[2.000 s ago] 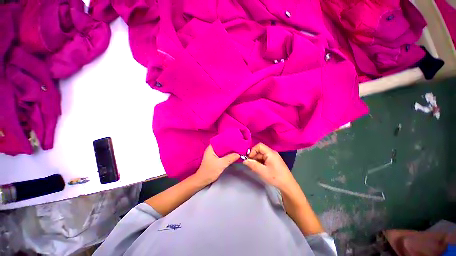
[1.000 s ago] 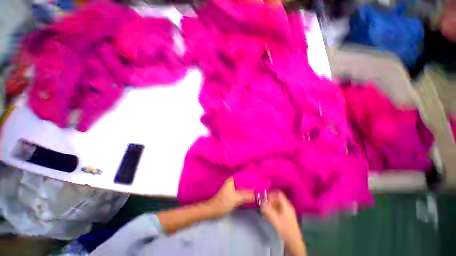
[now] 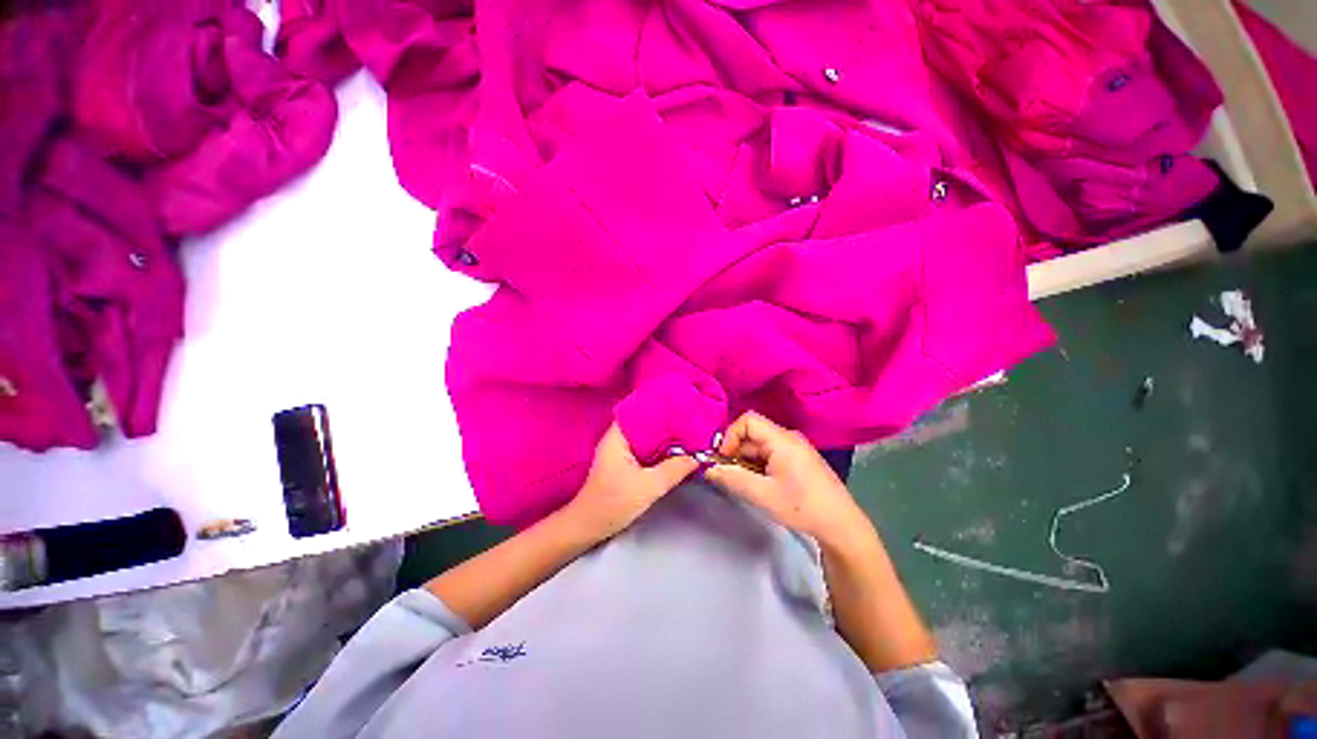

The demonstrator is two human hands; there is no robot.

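Note:
A bright magenta jacket (image 3: 607,274) lies bunched over the white table and its near edge, with small shiny buttons on it. My left hand (image 3: 631,479) grips a gathered fold of the jacket in front of my body, thumb towards the right. My right hand (image 3: 780,469) holds a small thin metal tool (image 3: 729,462), probably snips, its tip at the fold beside my left thumb. A small shiny button (image 3: 718,439) shows just above the tool. The fingers partly hide the tool and the spot worked on.
More magenta garments (image 3: 238,152) lie on the white table (image 3: 361,260) at left. A black phone (image 3: 306,469), a dark flask (image 3: 109,546) and a small orange-and-pale item (image 3: 224,528) sit near its edge. A cream bin (image 3: 1112,257) holds garments at right. A bent wire (image 3: 1011,569) lies on the green floor.
The view has swung back down from the blurred, higher view of a second ago. The thin tool now shows more clearly between my hands. Both hands still hold at the same fold.

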